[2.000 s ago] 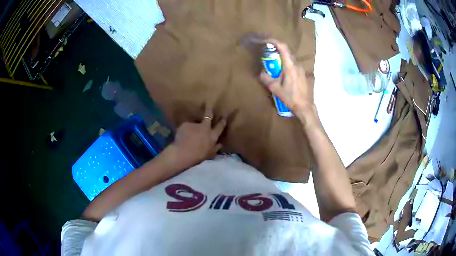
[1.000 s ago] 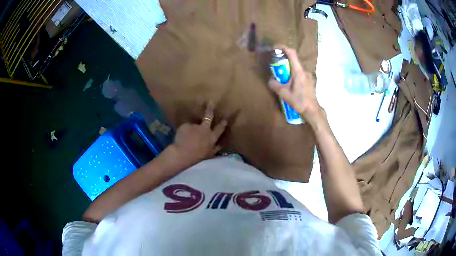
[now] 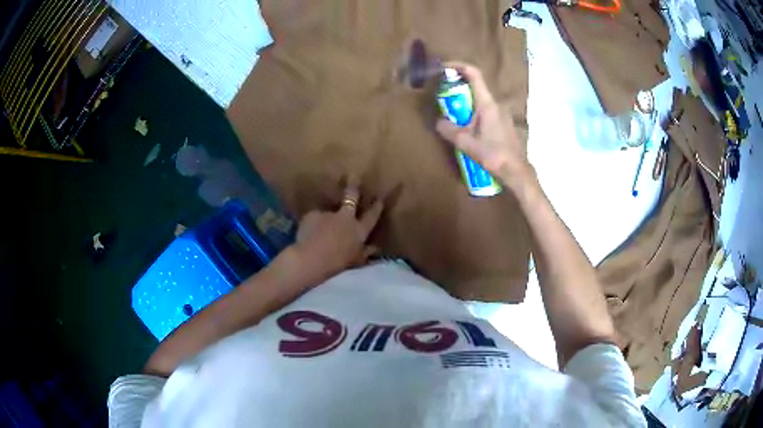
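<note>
A brown garment panel (image 3: 335, 100) lies spread in front of me, with a dark wet stain patch (image 3: 417, 63) near its upper middle. My right hand (image 3: 489, 138) holds a blue, white and green spray can (image 3: 459, 109), its top tilted towards the patch and the index finger on the nozzle. A whitish blur shows between nozzle and patch. My left hand (image 3: 336, 234) rests on the near left part of the panel, fingers spread, a ring on one finger. Small creases show around its fingertips.
More brown pieces lie at upper right (image 3: 615, 54) and right (image 3: 669, 251). A clear jar (image 3: 629, 129), a blue and white pen (image 3: 641, 170) and a small brown-red tool (image 3: 660, 156) lie between. A blue stool (image 3: 188, 280) and yellow trolley (image 3: 42, 67) stand left. An orange hose (image 3: 598, 7) shows at top.
The can moved right and down off the patch, then back up and left beside it. The dark patch, hidden or faint at first, now shows clearly. My left hand has stayed on the panel.
</note>
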